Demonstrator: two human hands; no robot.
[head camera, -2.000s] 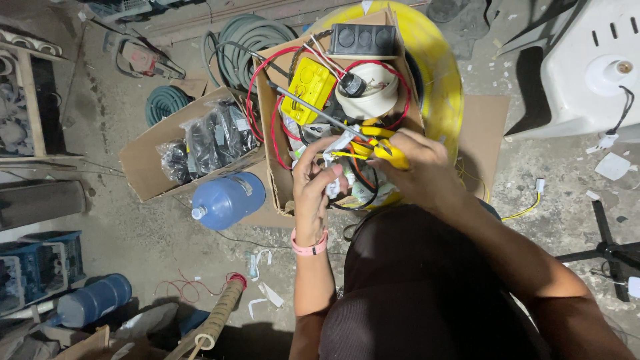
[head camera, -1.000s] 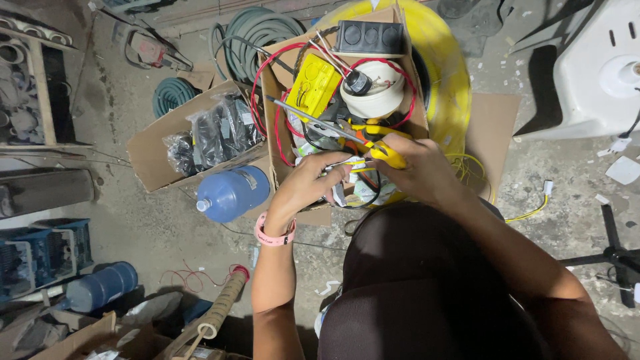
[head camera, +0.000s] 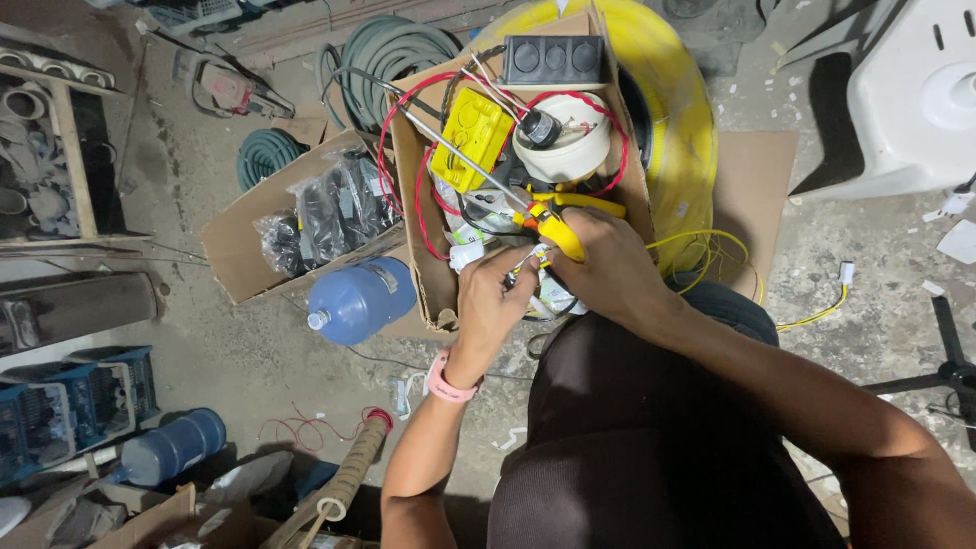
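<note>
My right hand (head camera: 610, 267) grips the yellow handle of a long-shafted screwdriver (head camera: 465, 160), its shaft slanting up and left over a cardboard box (head camera: 428, 267). Close beside it, my left hand (head camera: 492, 297) pinches a small white piece with yellow wire (head camera: 543, 255); its exact kind is partly hidden by the fingers. Under the hands the box holds a yellow electrical box (head camera: 473, 137), a black socket block (head camera: 555, 61), a white round fixture (head camera: 568, 152) with a black lamp holder (head camera: 540, 128), yellow-handled pliers (head camera: 587, 202) and twisted red wire (head camera: 421, 206).
A blue water jug (head camera: 362, 301) lies left of the box, beside a second carton (head camera: 236, 267) of bagged parts. Coiled hose (head camera: 396, 61) and a large yellow roll (head camera: 690, 114) lie behind. A white plastic chair (head camera: 900, 99) is at right, a black stand (head camera: 945, 366) below it.
The screwdriver's yellow handle has shifted in my right hand and now points down toward the right. Both hands remain close together over the box.
</note>
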